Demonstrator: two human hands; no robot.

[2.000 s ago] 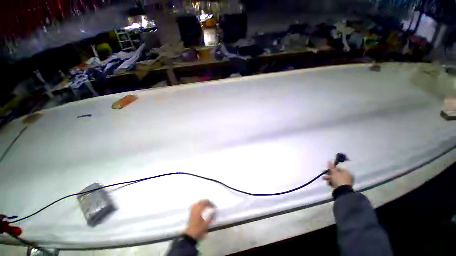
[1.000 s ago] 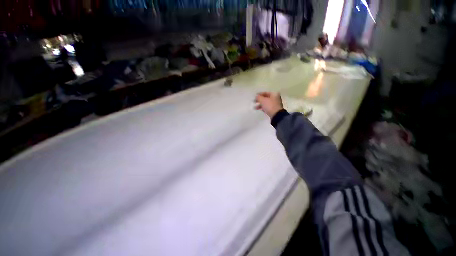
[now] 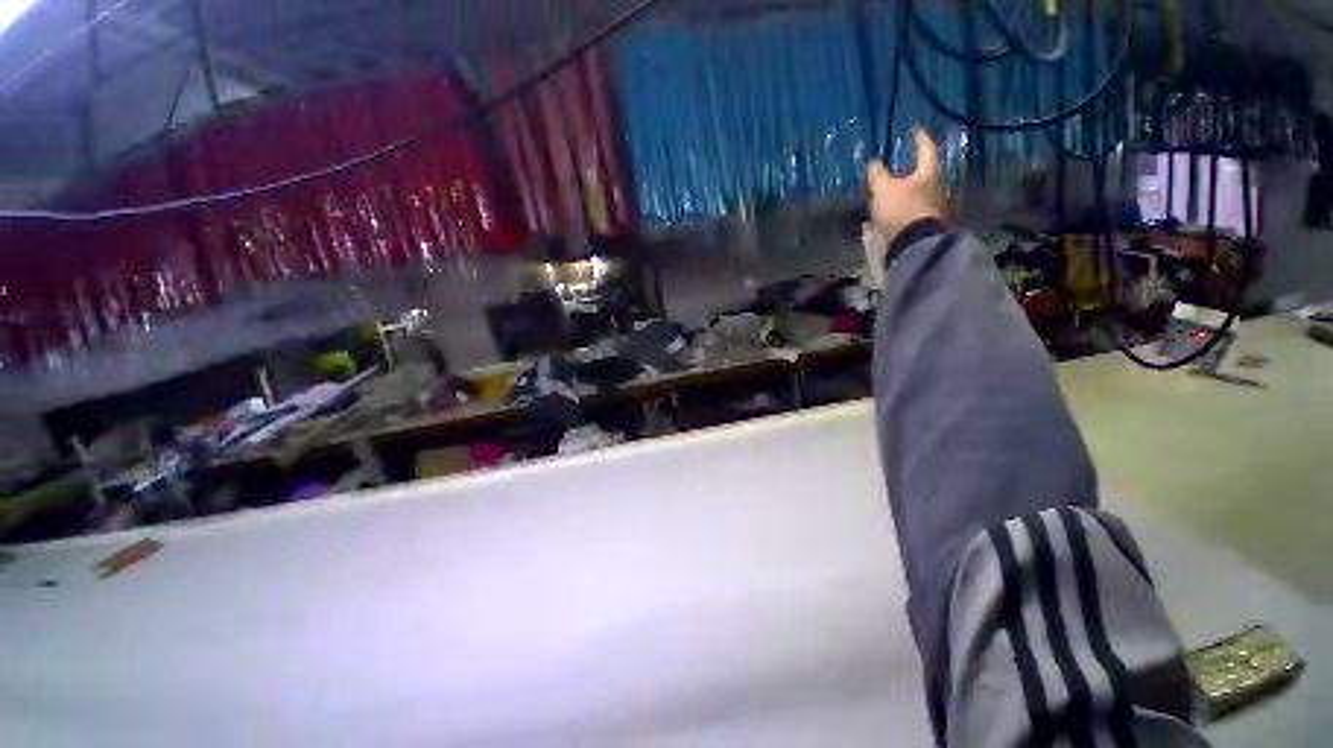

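Note:
My right hand [image 3: 909, 190] is raised at the upper middle right, thumb and a finger apart, at the lower end of a dark hanging cable [image 3: 893, 73]. Whether it touches the cable is not clear. My left hand is out of the picture. The white top sheet [image 3: 585, 607] spreads across the table below. A shiny gold taped weight [image 3: 1246, 669] lies at the lower right, partly behind my sleeve. A small reddish weight [image 3: 129, 557] lies at the far left edge.
More dark cables [image 3: 1023, 124] hang in loops at the upper right, one down to the yellowish table [image 3: 1213, 439]. A side bench [image 3: 614, 398] piled with fabric runs behind the table. Red [image 3: 351, 161] and blue strips [image 3: 731, 117] hang above it.
The view has swung right, then back left and up. My right hand has let go of the black power cable and risen from over the table to the hanging cables. My left hand has left the picture.

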